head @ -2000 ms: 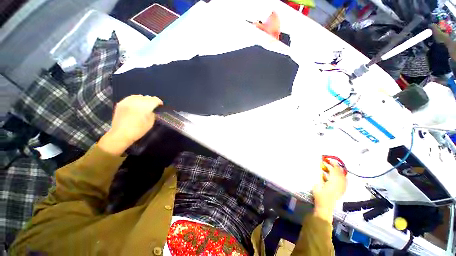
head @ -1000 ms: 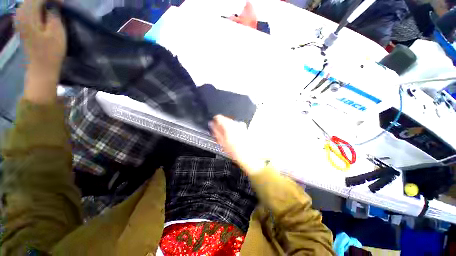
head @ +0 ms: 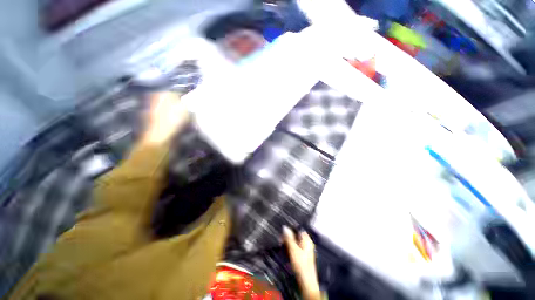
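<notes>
The whole view is blurred by motion. A black-and-white plaid fabric piece (head: 290, 170) lies across the white table (head: 375, 205) and hangs over its front edge towards my lap. A dark line crosses its upper part. My right hand (head: 302, 258) is low at the piece's lower right edge; its hold on the cloth is unclear. My left hand (head: 165, 117) is at the left, by more dark plaid cloth (head: 108, 117); its fingers are too blurred to read. The plain black panel cannot be made out.
Scissors (head: 423, 241) with red and yellow handles lie on the table at the right. The blue stripe (head: 460, 176) of the washed-out machine head is beyond them. An orange item (head: 365, 67) is at the table's back. Coloured items lie past the far edge.
The plaid piece held up at the left now lies over the table and lap. My left hand has come down and right; my right hand has moved down towards my lap. The view has shifted.
</notes>
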